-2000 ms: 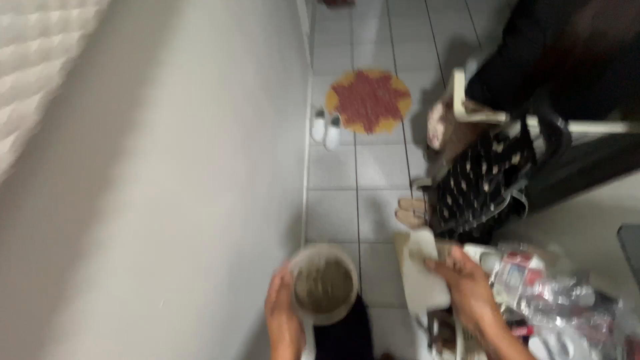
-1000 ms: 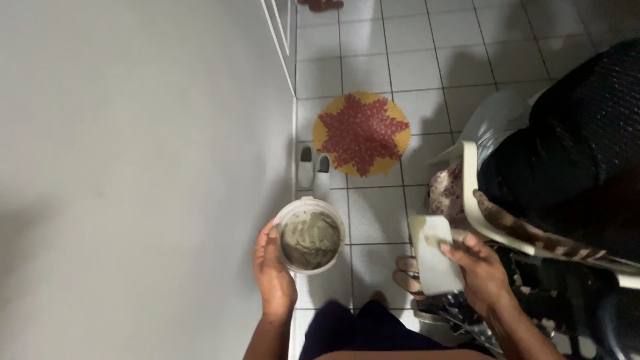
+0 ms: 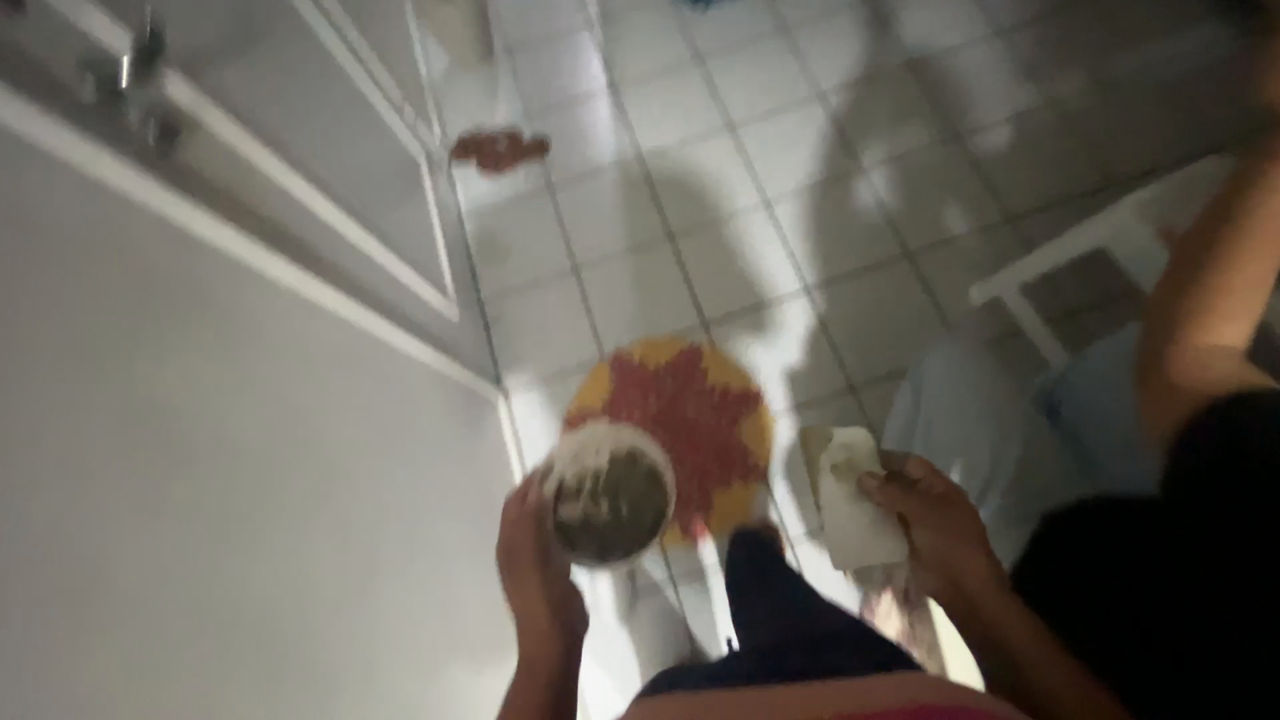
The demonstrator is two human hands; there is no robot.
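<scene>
My left hand (image 3: pixel 540 560) grips the side of a round white tub (image 3: pixel 610 495), its fingers at the left rim. Inside lies a grey-brown paste, with smears along the rim. To the right, my right hand (image 3: pixel 930 510) holds a flat white plate-like tool (image 3: pixel 862 515), with a beige edge along its left side and a smear near the top. The thumb lies on its face. The two hands are apart, and the tool does not touch the tub. Blur hides finer detail.
A grey wall (image 3: pixel 250 480) runs along the left to a white-edged door frame (image 3: pixel 440 290). On the tiled floor lie a round red-and-yellow mat (image 3: pixel 700 430) and a reddish-brown object (image 3: pixel 500 150). At right are another person's arm (image 3: pixel 1215 300) and a white chair (image 3: pixel 1050 250).
The view has shifted forward along the floor, showing more of the door area. My legs are now beside the mat, and the white shoes seen earlier are not plainly visible. Both hands keep their holds.
</scene>
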